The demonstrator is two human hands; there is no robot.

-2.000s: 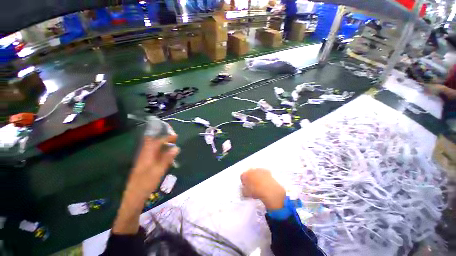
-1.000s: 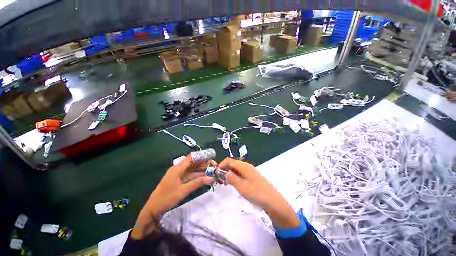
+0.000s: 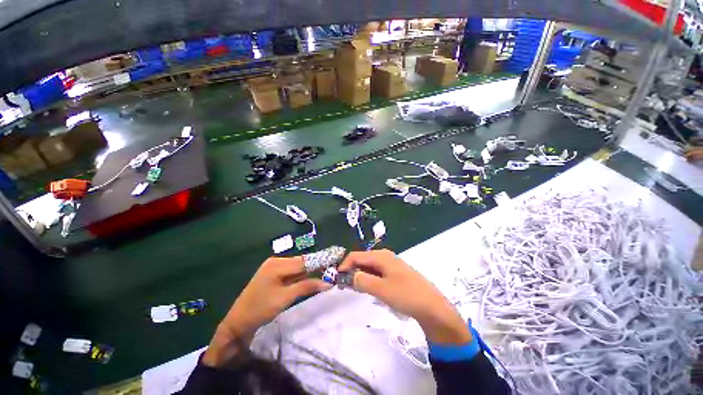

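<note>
My left hand (image 3: 276,292), with grey-silver speckled wrap on a finger, and my right hand (image 3: 393,289), with a blue wrist band, meet over the edge of the white surface. Between their fingertips they hold a small circuit board (image 3: 330,275) with blue and white bits showing; the fingers hide most of it. A large tangled pile of white cable leads (image 3: 586,285) lies to the right. A thin white cord (image 3: 406,349) lies below my right hand.
The dark green belt (image 3: 254,224) carries several white leads (image 3: 354,214) and boards with white pieces (image 3: 163,313). Black parts (image 3: 281,163) lie across it. A sample unit (image 3: 154,175) sits on a dark board at left. A rail (image 3: 308,29) crosses overhead. Cartons (image 3: 353,73) stand behind.
Since two seconds ago my left hand has come from over the belt to meet my right hand. Since one second ago both hands have stayed together; a board with a white piece now shows just beyond them.
</note>
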